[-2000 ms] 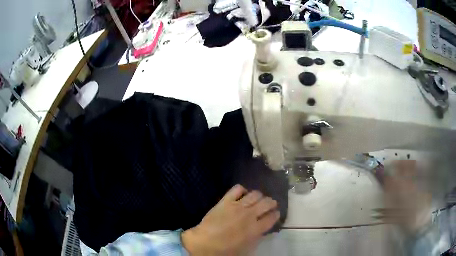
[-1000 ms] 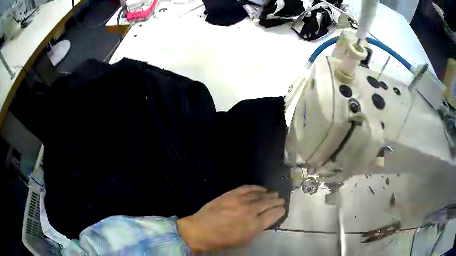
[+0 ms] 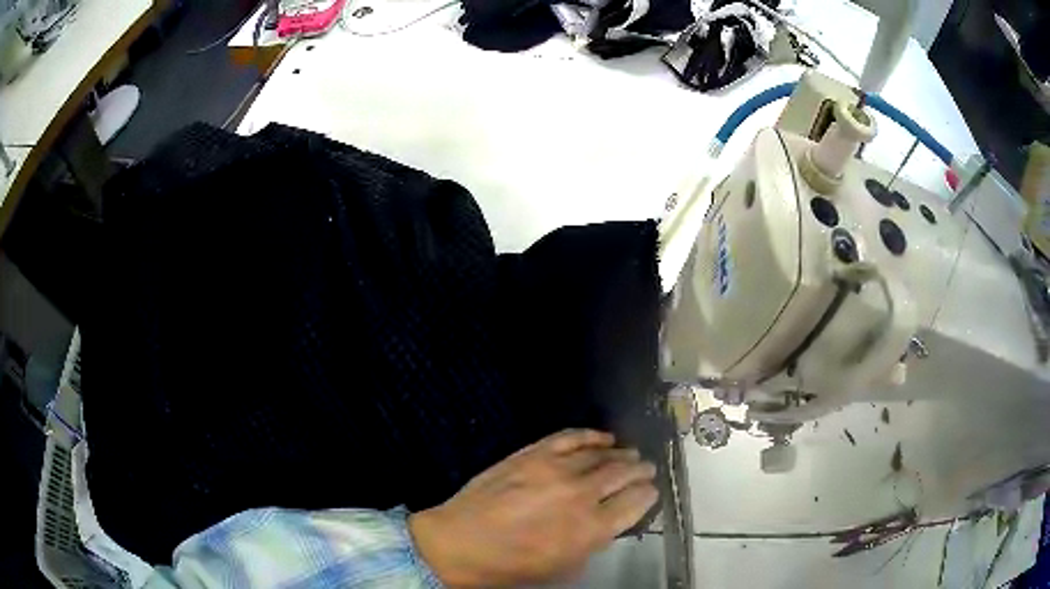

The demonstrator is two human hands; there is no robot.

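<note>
The dark garment (image 3: 311,334) lies in a big soft heap left of the sewing machine head (image 3: 748,265). Its smoother, flatter black part (image 3: 587,334) reaches the presser foot area (image 3: 679,408); the needle cannot be made out. My left hand (image 3: 535,506) rests palm down on this flat part near its front right edge, fingers slightly apart, pressing it without a visible grip. A blurred narrow grey strip (image 3: 677,506) runs along the cloth's right edge. My right hand is not in view.
Scissors (image 3: 875,535) lie on the machine bed (image 3: 748,506) at right. A white slotted basket (image 3: 58,506) stands under the garment at left. Black and white cut pieces (image 3: 725,46) lie at the table's far end. A blue hose (image 3: 754,113) curves behind the head.
The view has turned, so the machine head sits farther right. My right hand, blurred on the bed at first, has left the picture. My left hand stays on the cloth. The grey strip has appeared.
</note>
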